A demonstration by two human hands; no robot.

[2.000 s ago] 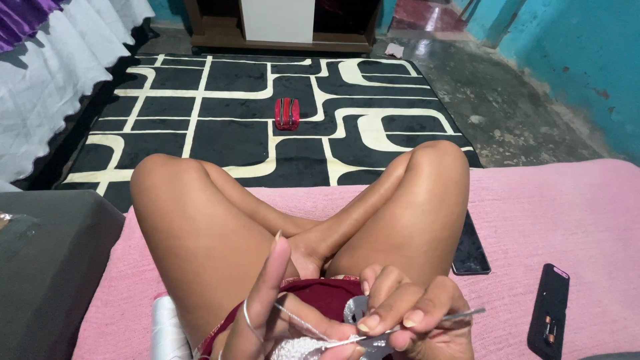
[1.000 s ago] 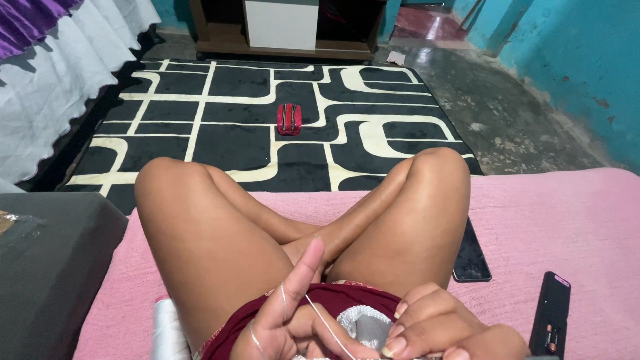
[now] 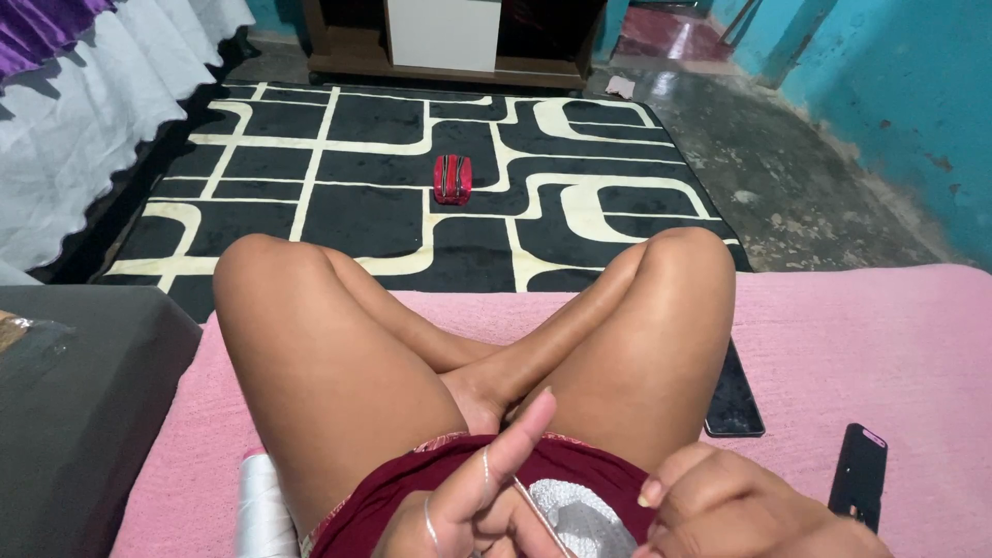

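Note:
White thread (image 3: 432, 518) runs around the fingers of my left hand (image 3: 480, 504), whose index finger points up. A thin shaft or taut strand (image 3: 540, 515) slants down from that hand toward the bottom edge. My right hand (image 3: 744, 508) is at the lower right with its fingers curled; what lies between them is hidden. Behind both hands is dark red cloth (image 3: 593, 457) with a silver-grey print. A large spool of white thread (image 3: 265, 504) stands beside my thigh at the lower left. The work between the hands is cut off by the frame.
A dark phone or tablet (image 3: 735, 395) lies by my knee on the pink cover (image 3: 868, 333), with a black case-like object (image 3: 859, 473) farther right. A red zippered pouch (image 3: 452, 180) rests on the patterned rug (image 3: 372, 167). A grey cushioned block (image 3: 93, 372) is at the left.
Two seconds ago a metal crochet hook and white work showed between my fingers; the hook is no longer plainly visible. My right hand has moved right and lower, away from my left.

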